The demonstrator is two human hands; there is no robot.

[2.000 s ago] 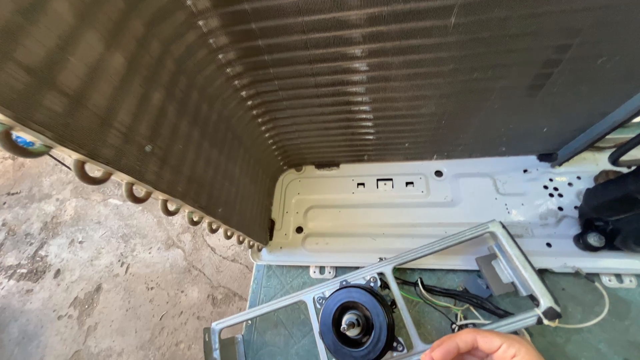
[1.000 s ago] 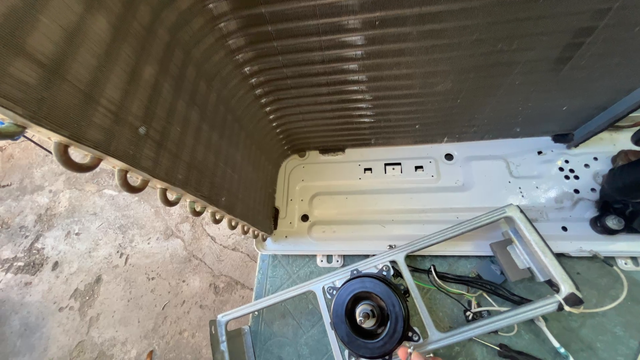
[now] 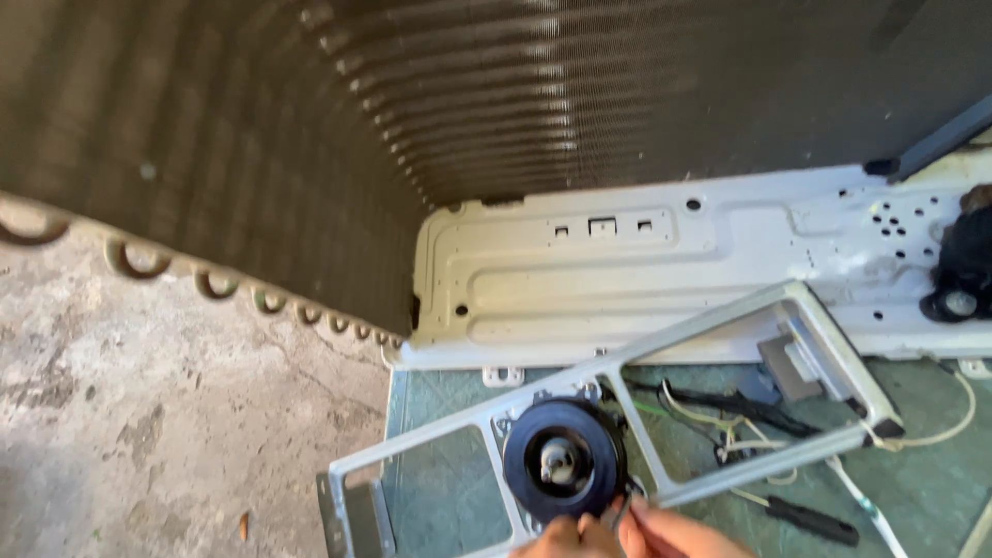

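A black round fan motor (image 3: 564, 459) is mounted in a silver metal bracket frame (image 3: 713, 322) that lies slanted across a green surface. At the motor's lower edge is my left hand (image 3: 570, 539), its fingers bent. Beside it on the right, my right hand (image 3: 674, 535) has thumb and finger pinched together at the motor's lower right mounting corner. A small dark, thin piece shows between the two hands, too blurred to name. Both hands are partly cut off by the bottom edge of the view.
A finned condenser coil (image 3: 310, 155) with copper return bends stands behind and left. Its white metal base pan (image 3: 558, 287) lies beyond the bracket, with a black part (image 3: 965, 271) at its right. Wires (image 3: 744, 407) and a black-handled tool (image 3: 814, 519) lie on the green surface (image 3: 442, 465). Concrete floor (image 3: 232, 434) is left.
Two seconds ago one hand showed at the bracket's lower edge; one second ago only fingertips showed below the motor. Now both hands are at the motor's lower edge.
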